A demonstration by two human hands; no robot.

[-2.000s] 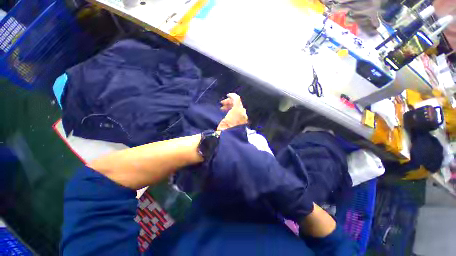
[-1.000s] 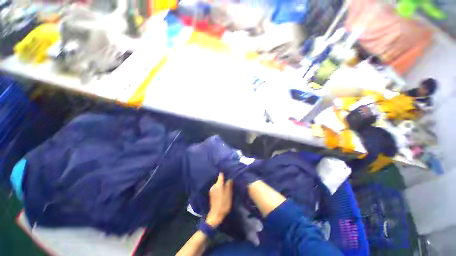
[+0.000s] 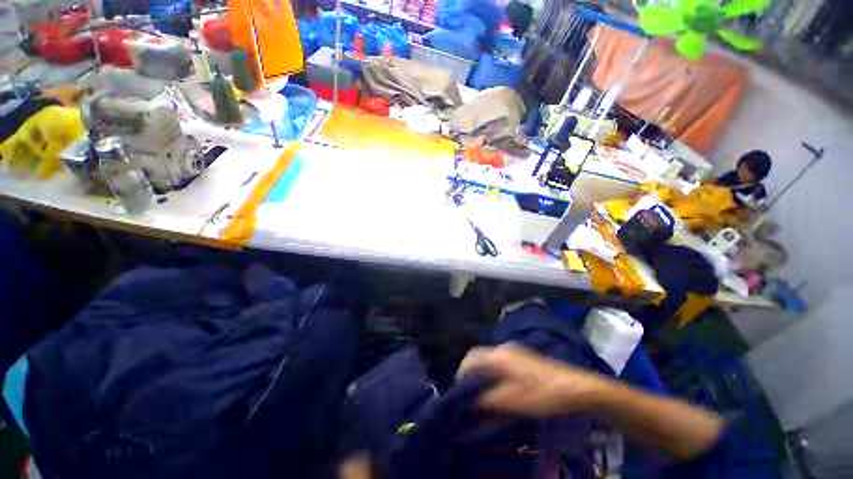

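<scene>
My right hand [image 3: 524, 379] reaches in from the right, slightly blurred, its fingers closed on a navy garment piece [image 3: 397, 388] in front of my lap. My left hand [image 3: 355, 467] shows only as a small blurred patch at the bottom edge, against the navy cloth; its grip cannot be told. A large navy garment pile [image 3: 178, 346] lies at the left below the table edge. More navy cloth [image 3: 542, 327] and a white panel [image 3: 613, 339] lie at the right, over the blue crate [image 3: 645, 374].
A long white table [image 3: 374, 206] crosses ahead. On it are a sewing machine [image 3: 571, 201], open scissors [image 3: 484, 240], a small yellow block [image 3: 573, 261], yellow-orange tape [image 3: 253, 206] and a grey overlock machine [image 3: 140, 140]. A person [image 3: 748, 178] sits at the far right.
The view has tilted up, showing more of the table and room. My right hand has come up and over the navy cloth. My left hand has dropped to the bottom edge.
</scene>
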